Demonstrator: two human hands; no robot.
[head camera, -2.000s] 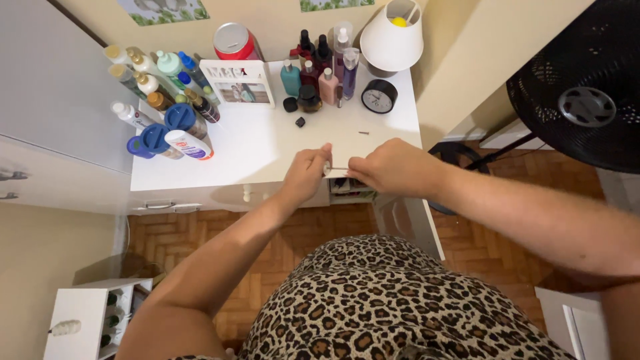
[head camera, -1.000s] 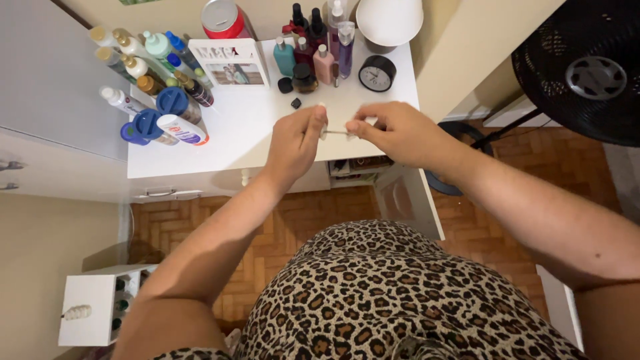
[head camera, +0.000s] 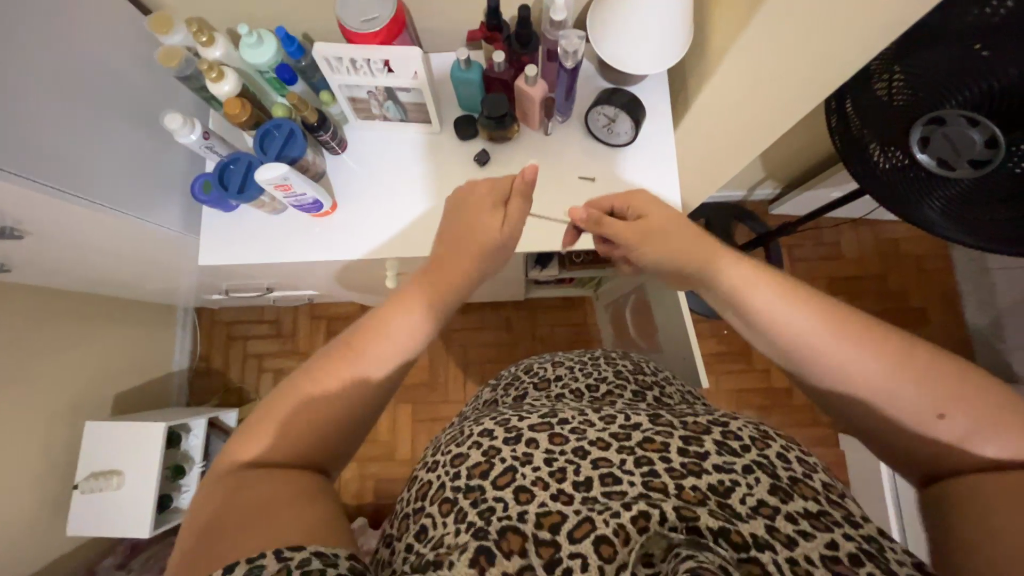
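Above the front edge of a white dresser top (head camera: 376, 216), my left hand (head camera: 484, 220) is closed, its thumb pointing up, around one end of a thin rod (head camera: 550, 218). My right hand (head camera: 640, 232) pinches the rod's other end between thumb and fingers; what the rod is cannot be made out. A small screw (head camera: 587, 178) lies on the top just beyond my right hand. Behind my left hand are a small black cap (head camera: 482, 158) and a dark round bottle (head camera: 498, 118). A black round clock (head camera: 614, 117) stands farther back, to the right.
Many bottles stand at the left, among them a white lotion bottle (head camera: 294, 189). A white photo frame (head camera: 382, 88), perfume bottles and a lamp (head camera: 640, 36) line the back. An open cabinet door (head camera: 650, 324) hangs below. A black fan (head camera: 956, 144) stands at the right.
My right hand has moved away from my left, with more of the thin rod showing between them than two seconds ago. The view has shifted somewhat.
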